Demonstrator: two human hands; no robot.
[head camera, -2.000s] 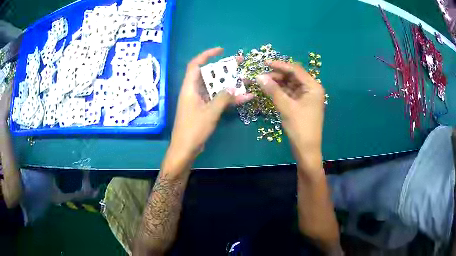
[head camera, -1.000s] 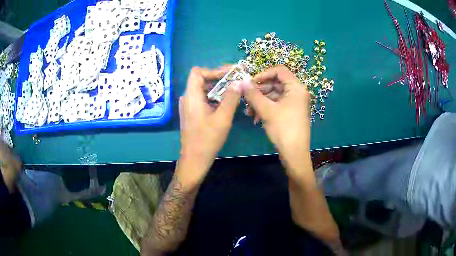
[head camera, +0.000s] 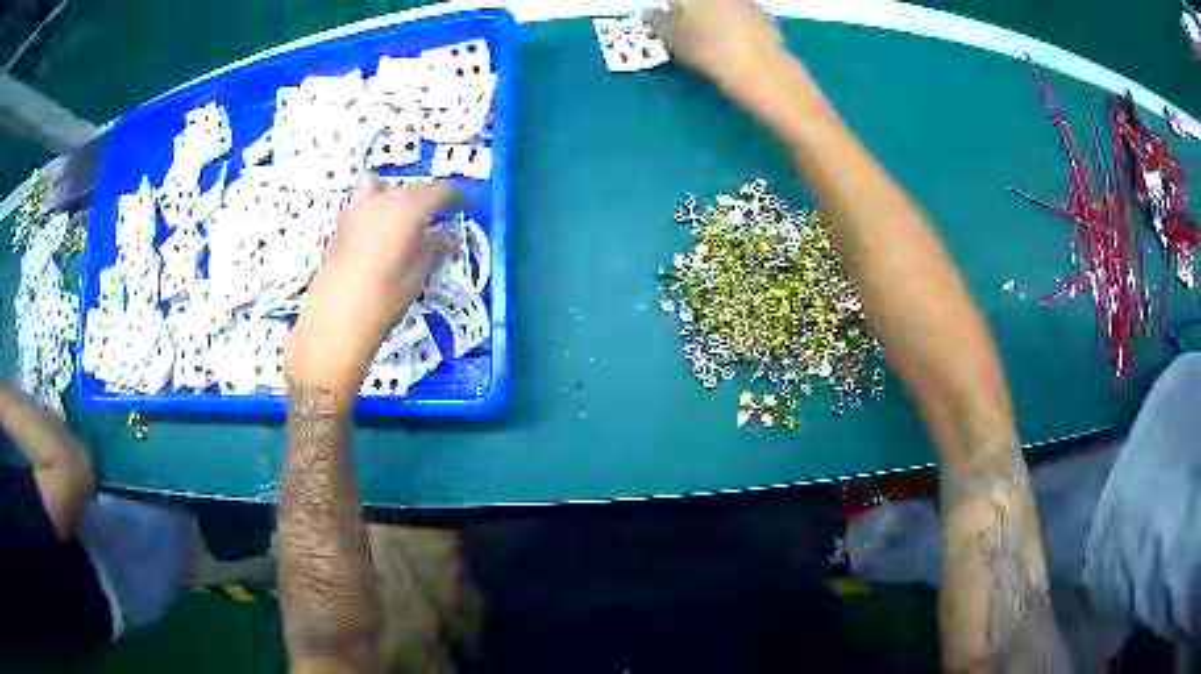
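Observation:
White plates with dark holes (head camera: 270, 231) lie heaped in a blue plastic tray (head camera: 506, 290) at the left. My left hand (head camera: 366, 257) is over the heap, palm down; its fingertips are blurred among the plates, so a grip cannot be told. My right hand (head camera: 722, 37) reaches to the table's far side, its fingers at the right edge of a white plate (head camera: 630, 44); whether they hold it is unclear. A pile of small gold and silver metal fittings (head camera: 771, 290) lies on the green table, left of my right forearm.
Long thin red strips (head camera: 1106, 224) lie at the far right, with a red part-covered piece (head camera: 1159, 178) beside them. More white plates (head camera: 46, 310) lie left of the tray. Another person's arm (head camera: 46, 441) is at the left edge; a grey sleeve or leg (head camera: 1159, 487) is at the right.
My hands were together around a white plate near the fittings. They have parted: the left moved over the tray, the right to the far side beside a plate. The view has shifted.

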